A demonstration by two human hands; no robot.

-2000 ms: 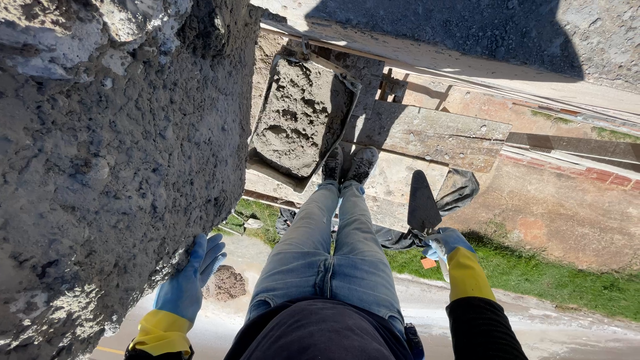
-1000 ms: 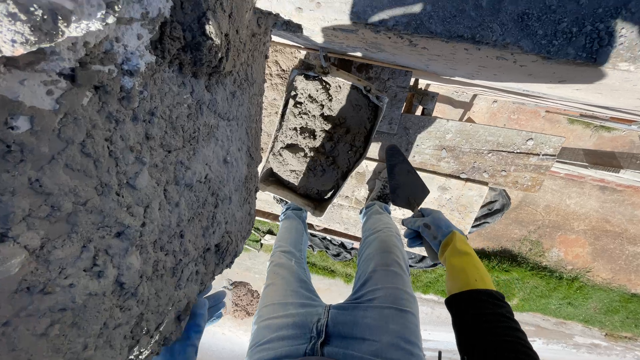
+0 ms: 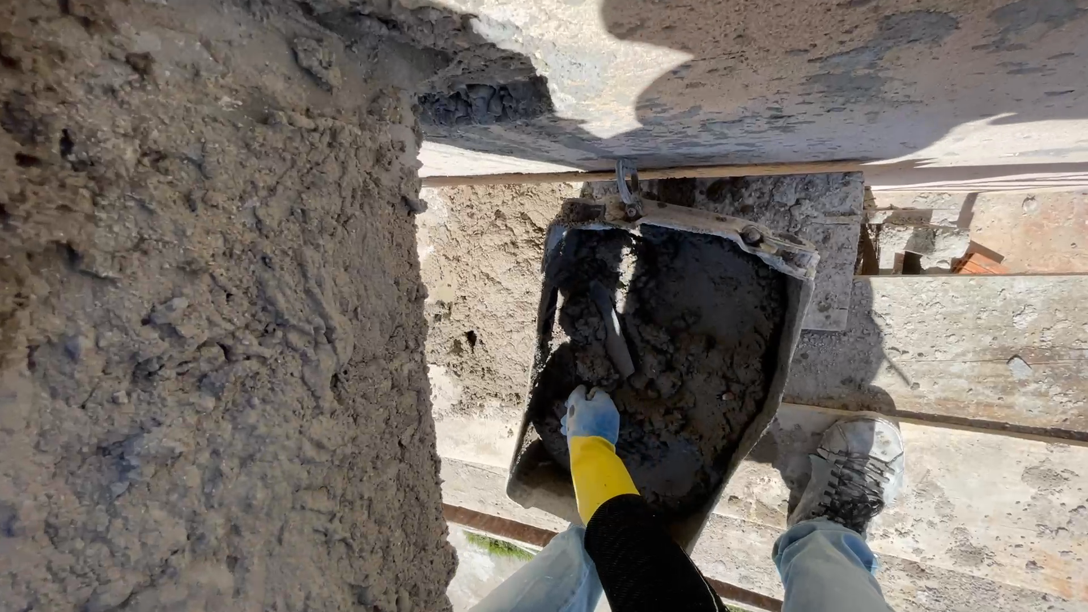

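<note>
My right hand (image 3: 592, 416), in a blue and yellow rubber glove, is closed around the handle of a trowel, though the handle itself is hidden by the fingers. The trowel's blade (image 3: 614, 333) stands tilted on edge in the wet mortar (image 3: 710, 340). A worn mortar trough (image 3: 786, 348) holds the mortar, most of it in shadow. Rough fresh mortar covers the wall (image 3: 221, 323) at the left. My left hand is out of the frame.
Scaffold planks (image 3: 977, 348) run beneath the trough and my shoe (image 3: 854, 472). A gap between boards at the right shows brick pieces (image 3: 979, 262). A mortar-spotted ledge (image 3: 807, 85) crosses the top, and grass (image 3: 497, 546) shows far below.
My right hand has carried the trowel from the right of the trough down into the mortar. My left hand has left the view. The view has moved closer to the trough.
</note>
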